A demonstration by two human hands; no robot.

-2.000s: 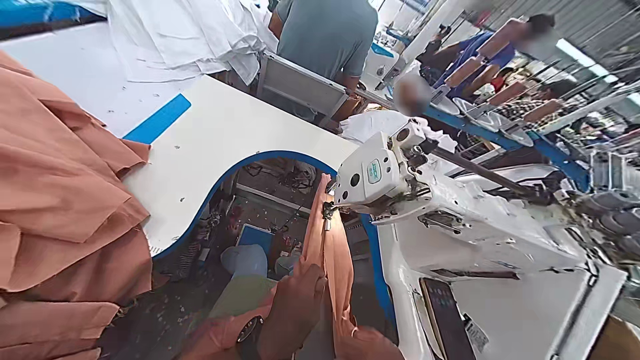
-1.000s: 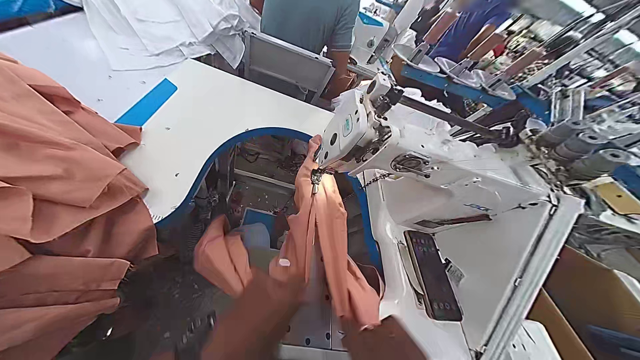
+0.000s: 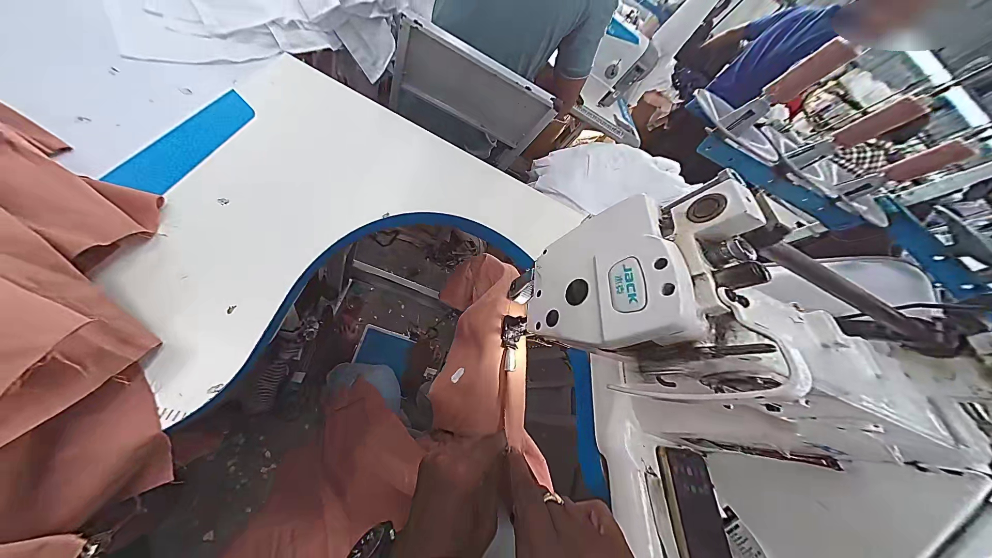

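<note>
A strip of salmon-coloured fabric (image 3: 473,387) runs under the presser foot (image 3: 513,333) of a white Jack sewing machine (image 3: 620,287), whose lamp lights the seam. My left hand (image 3: 457,480) lies on this fabric just in front of the foot and holds it, its fingertips partly blurred. Close beside it on the right, my right hand (image 3: 558,511), with a ring on one finger, grips the fabric edge. A watch (image 3: 373,540) shows at the bottom by my left wrist. More of the salmon cloth hangs down at the left of my left hand.
Salmon fabric pieces (image 3: 70,333) are heaped on the left of the white table (image 3: 341,147), which has a blue-edged cutout. A phone (image 3: 694,496) lies right of my hands. White cloth (image 3: 612,174) sits behind the machine. A person in a grey-green shirt (image 3: 527,31) is beyond the table.
Both hands have come together on the fabric in front of the foot; one second ago they were farther apart. The view has shifted closer to the machine head.
</note>
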